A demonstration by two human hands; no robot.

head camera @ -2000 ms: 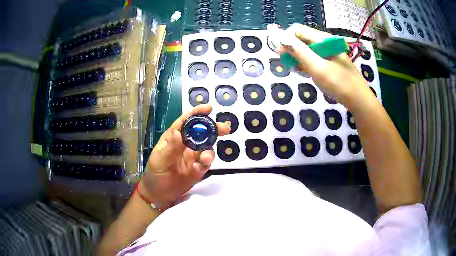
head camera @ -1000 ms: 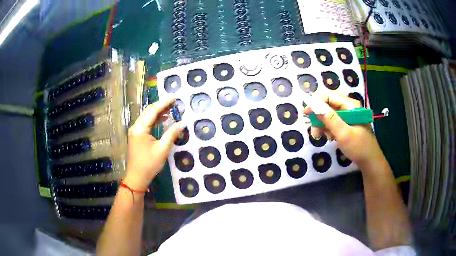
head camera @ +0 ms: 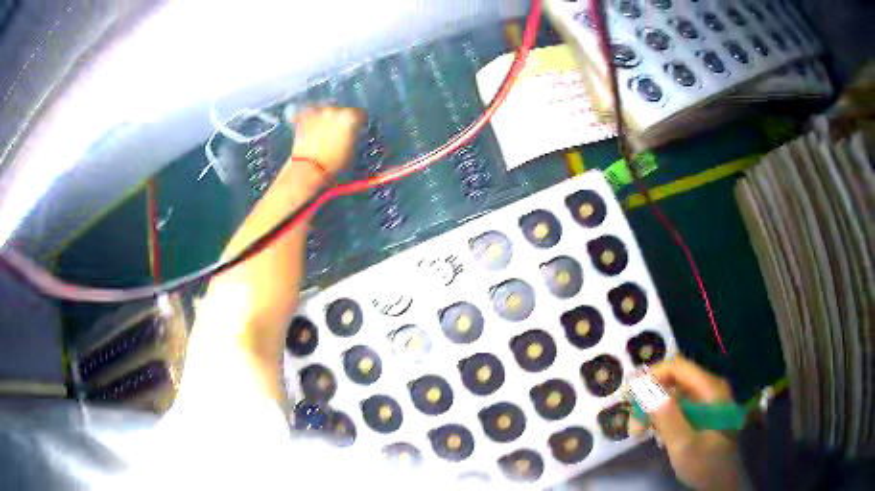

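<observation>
The white foam tray lies tilted in view, with rows of round cutouts. Most show black with a tan dot; two near the far edge show silver rings, one of them a speaker driver. A dark round part with a bluish centre is at the tray's left edge, close to my sleeve. My left hand is stretched forward over the far dark rows; its fingers are blurred and their grip is unclear. My right hand holds the green test probe at the tray's lower right corner. White covering shows on a finger.
Red and dark wires cross close to the camera. Parts rows lie beyond the foam tray. A printed paper and stacked foam trays are at the upper right. Stacked boards stand right. The blister tray shows partly at left.
The view has turned and shifted. My left hand has moved from the foam tray's left edge to the far rows. My right hand, with the probe, is now at the tray's lower right corner.
</observation>
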